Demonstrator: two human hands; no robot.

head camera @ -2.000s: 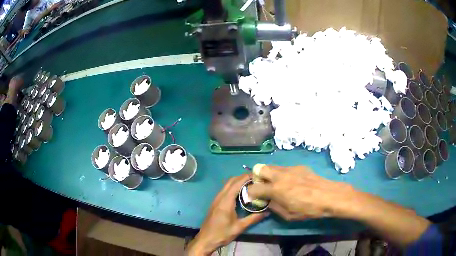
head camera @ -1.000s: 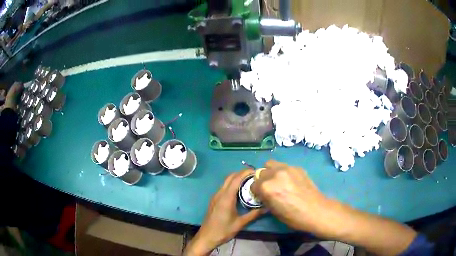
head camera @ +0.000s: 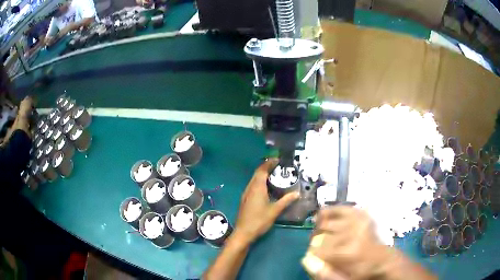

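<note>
My left hand (head camera: 256,205) holds a metal cup (head camera: 281,190) on the base (head camera: 299,210) of the green and dark press (head camera: 285,117). A white insert (head camera: 283,176) shows in the cup's mouth, with the press ram directly over it. My right hand (head camera: 348,240), slightly blurred and with pale yellow finger covers, is closed around the lower end of the press lever (head camera: 344,161), which hangs down at the press's right side. The base's centre hole is hidden by the cup.
A heap of white inserts (head camera: 384,169) lies right of the press, before a cardboard sheet (head camera: 378,71). Empty cups (head camera: 445,236) stand at far right. Filled cups (head camera: 181,219) stand left, more (head camera: 62,163) farther left near another person's arm (head camera: 22,117).
The cup has moved with my left hand from the bench's front edge onto the press base. My right hand has left the cup and taken the lever. The view has tilted upward.
</note>
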